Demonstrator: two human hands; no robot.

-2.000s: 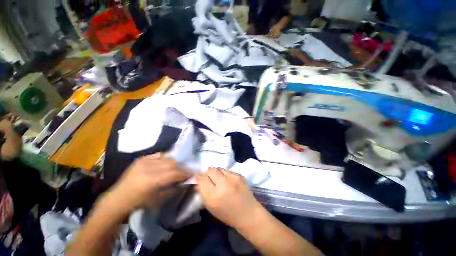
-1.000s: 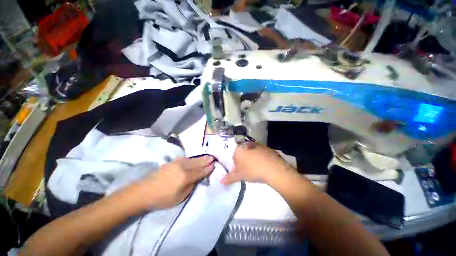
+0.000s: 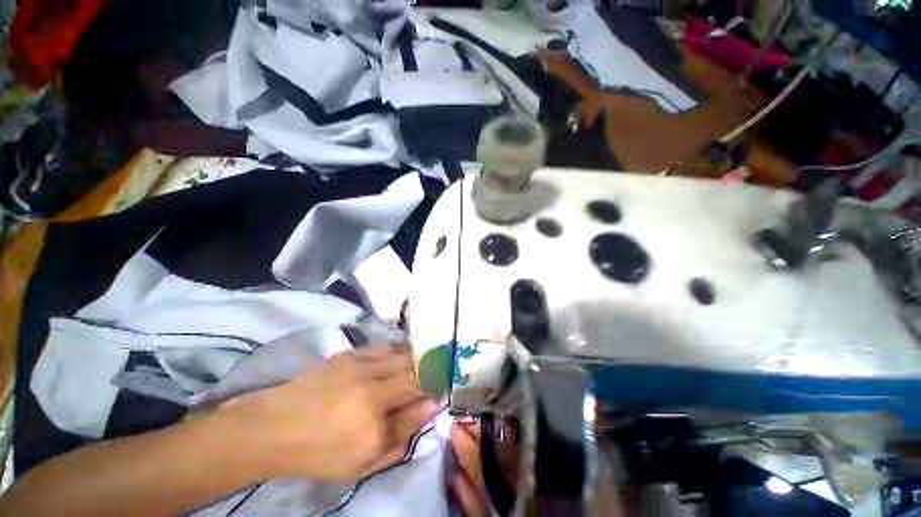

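Note:
Pale grey cloth panels with black parts (image 3: pixel 192 308) lie left of the white sewing machine head (image 3: pixel 646 273). My left hand (image 3: pixel 338 414) lies flat on the cloth with its fingertips beside the left end of the head, near a bright light. A dark seam line runs in the cloth below my fingers. My right hand (image 3: pixel 470 470) shows only in part, behind the shiny metal guard (image 3: pixel 550 434); its fingers are mostly hidden. The needle and presser foot are hidden by the head.
A heap of grey and black cloth (image 3: pixel 323 91) lies behind the machine. A pale ribbed knob (image 3: pixel 508 167) stands on the head. An orange-brown surface (image 3: pixel 15 303) is at the left edge. Brown cloth (image 3: pixel 646 131) lies at the back.
The view has moved much closer over the machine head. My left hand is still on the cloth, now right beside the head. My right hand has become mostly hidden behind it.

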